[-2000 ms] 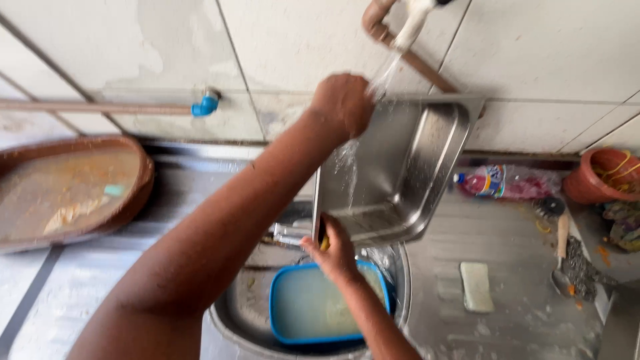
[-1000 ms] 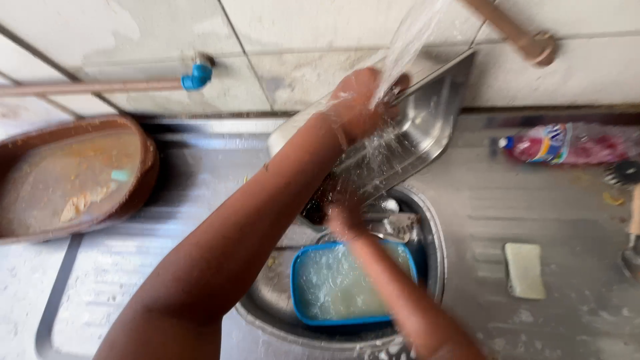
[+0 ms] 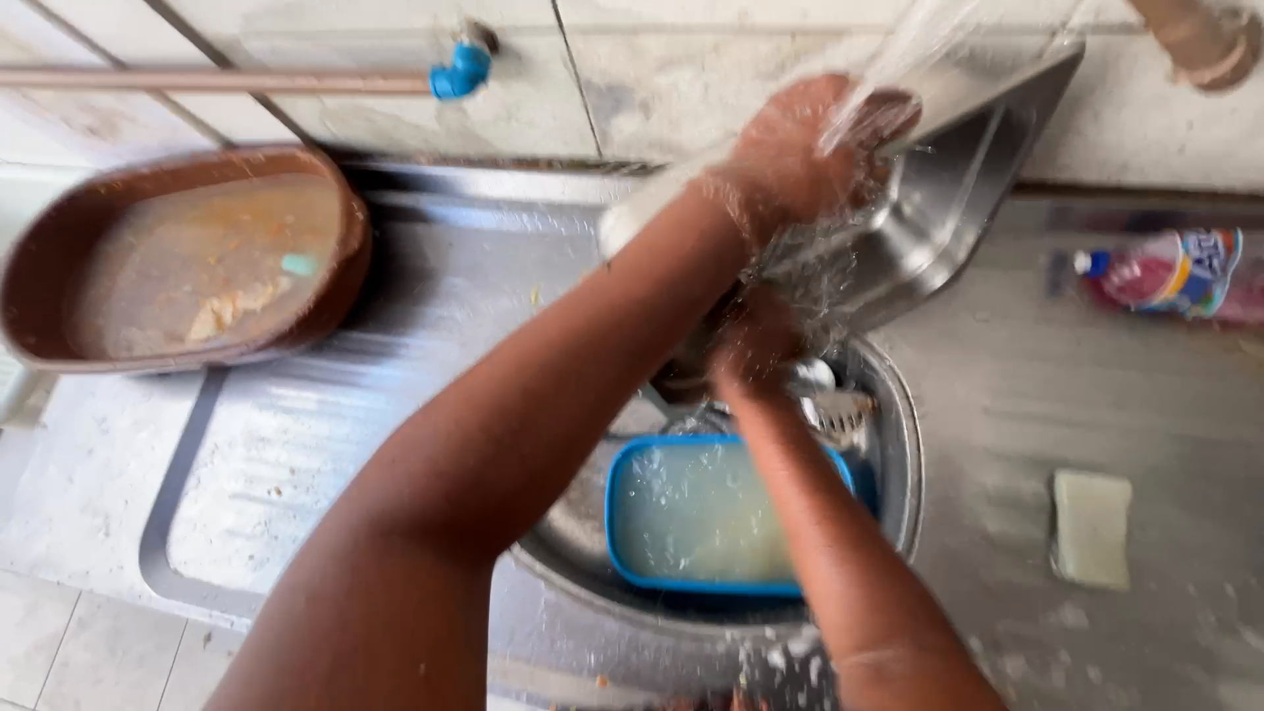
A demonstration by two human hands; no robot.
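A steel pan [image 3: 918, 237] is tilted over the round sink [image 3: 913, 464], under falling water. My left hand [image 3: 805, 153] is at its upper edge, fingers bent over the rim and blurred by the stream. Lower down, my right hand [image 3: 760, 341] is blurred beside a dark thing near the pan's lower side; its fingers are partly hidden by splashes. In the sink stands a blue-rimmed plastic tub [image 3: 701, 513] of cloudy water, with a slotted utensil [image 3: 839, 413] and other metal utensils behind it.
A brown oval basin [image 3: 351, 237] of dirty water stands on the left drainboard. A bar of soap [image 3: 1091, 528] and a plastic bottle of pink liquid [image 3: 1165, 275] lie to the right. A blue pipe fitting [image 3: 461, 71] and a brown pipe [image 3: 1200, 44] stick out from the tiled wall.
Two seconds ago the pan's inside faced me more fully; now it is tilted steeply. The view has shifted, and the faucet seen earlier is out of frame.
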